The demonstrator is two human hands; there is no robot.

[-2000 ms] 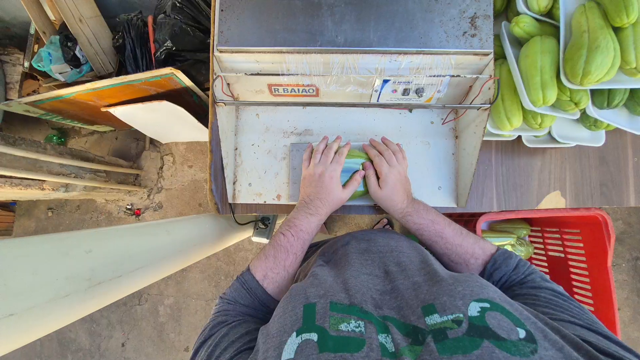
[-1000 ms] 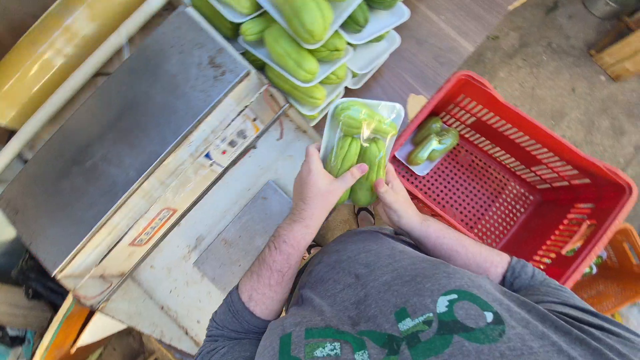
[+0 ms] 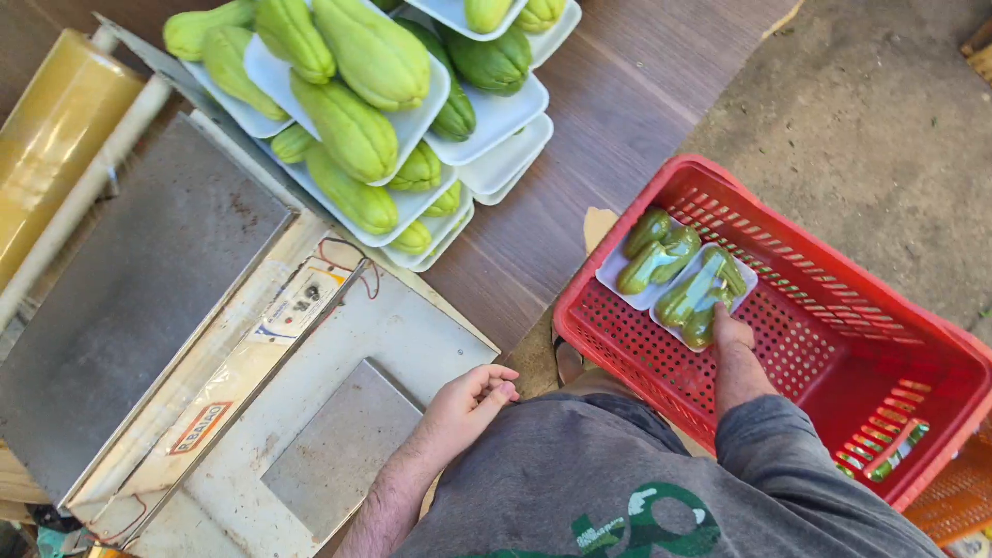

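My right hand (image 3: 732, 337) is inside the red plastic basket (image 3: 620, 341), its fingers on the near end of a film-wrapped foam tray of chayotes (image 3: 701, 298). Touching that pack on its left lies another wrapped tray of chayotes (image 3: 651, 252). My left hand (image 3: 477, 391) hangs with loosely curled fingers and nothing in it, over the edge of the film-wrapping machine (image 3: 372, 325), to the right of its metal plate (image 3: 345, 446).
Stacked foam trays of unwrapped chayotes (image 3: 353, 128) stand on the wooden table (image 3: 620, 85) behind the machine. A roll of plastic film (image 3: 70, 132) is at the upper left. An orange crate (image 3: 953, 488) sits beyond the red basket.
The wrapped pack held by both hands has moved into the red basket with my right hand. My left hand has let go of it and moved back toward the machine. The view has shifted.
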